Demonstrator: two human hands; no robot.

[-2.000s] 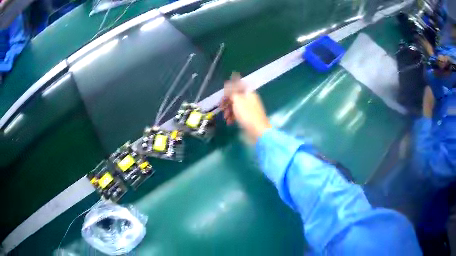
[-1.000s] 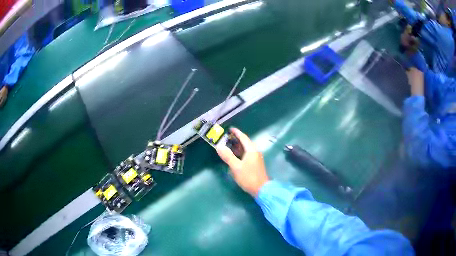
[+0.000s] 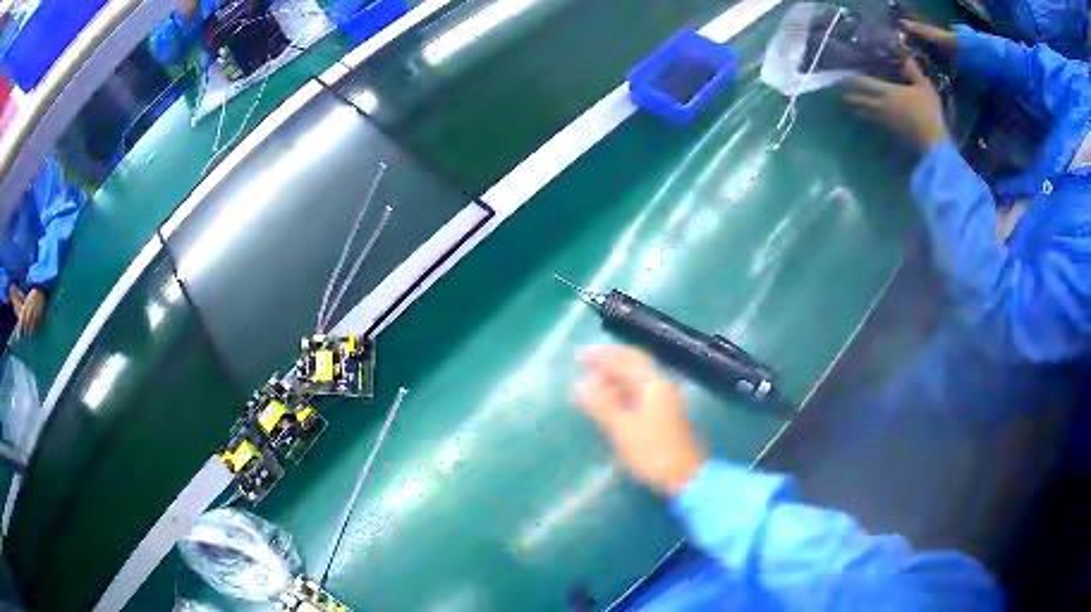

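My right hand (image 3: 640, 412) is blurred, with loosely curled fingers and nothing visible in it. It is just below the black electric screwdriver (image 3: 688, 343), not touching it. The screwdriver lies on the green bench with its bit pointing up-left. Three power supply boards with yellow blocks sit in a row along the pale rail: one upper (image 3: 336, 363), one middle (image 3: 275, 415), one lower (image 3: 243, 456). Another board (image 3: 314, 597) is cut off by the bottom edge, its pale cable pointing up. My left hand is not in view.
A clear bagged bundle (image 3: 239, 554) lies at the lower left. A blue tray (image 3: 683, 77) sits on the rail. At the upper right, a neighbour's hands (image 3: 900, 102) are over a dark part and clear wrap. Another person's hand (image 3: 29, 308) shows at the far left edge.
The board my right hand was touching has left the rail's right end; a board now shows at the bottom edge. My right hand has moved down-right, away from the rail. The view has shifted.
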